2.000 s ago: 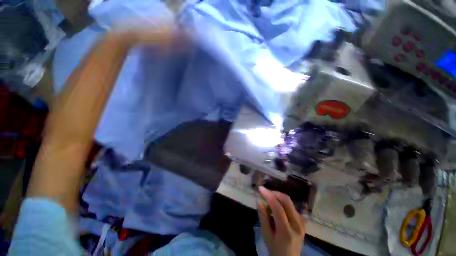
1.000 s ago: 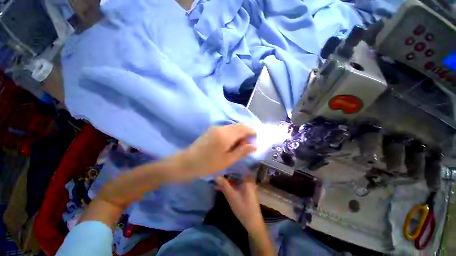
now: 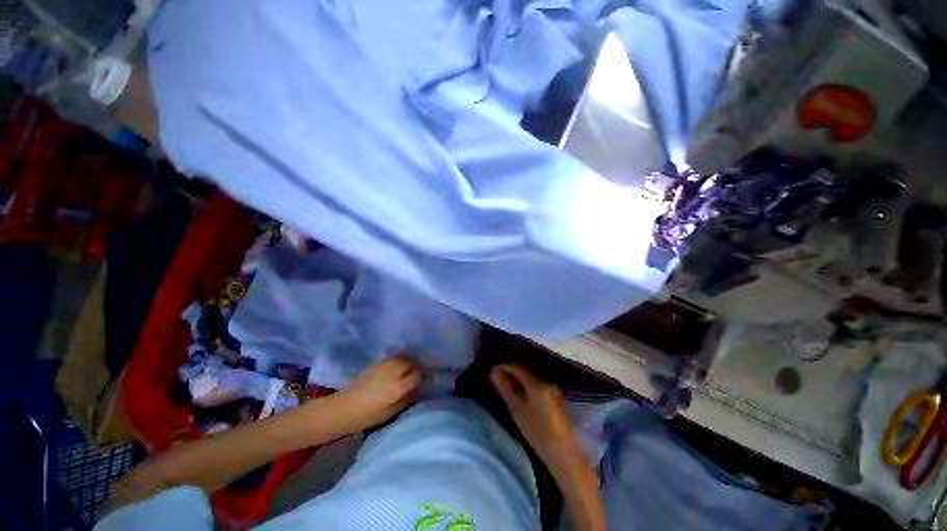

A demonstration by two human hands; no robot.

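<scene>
A large light blue cloth panel (image 3: pixel 343 135) lies across the table, its right edge at the brightly lit needle area (image 3: pixel 680 207) of the overlock machine (image 3: pixel 841 187). Both hands are off this panel, low by the lap. My left hand (image 3: pixel 386 392) has its fingers curled at the lower edge of a duller blue piece (image 3: pixel 363 311) hanging below the panel. My right hand (image 3: pixel 524 399) is just right of it, over a dark gap, fingers bent and slightly blurred; whether it holds anything cannot be told.
A red-rimmed bin (image 3: pixel 156 373) with scraps is at the lower left. Scissors with yellow and red loops (image 3: pixel 914 441) lie on a white cloth pad (image 3: pixel 883 384) at the right. The silver cloth plate (image 3: pixel 607 114) shows between cloth folds. Dark blue cloth (image 3: pixel 675 467) lies below the machine's front edge.
My left hand has left the large panel near the needle and moved down to the lap. My right hand has also moved lower. The view has shifted, and the panel stays at the needle.
</scene>
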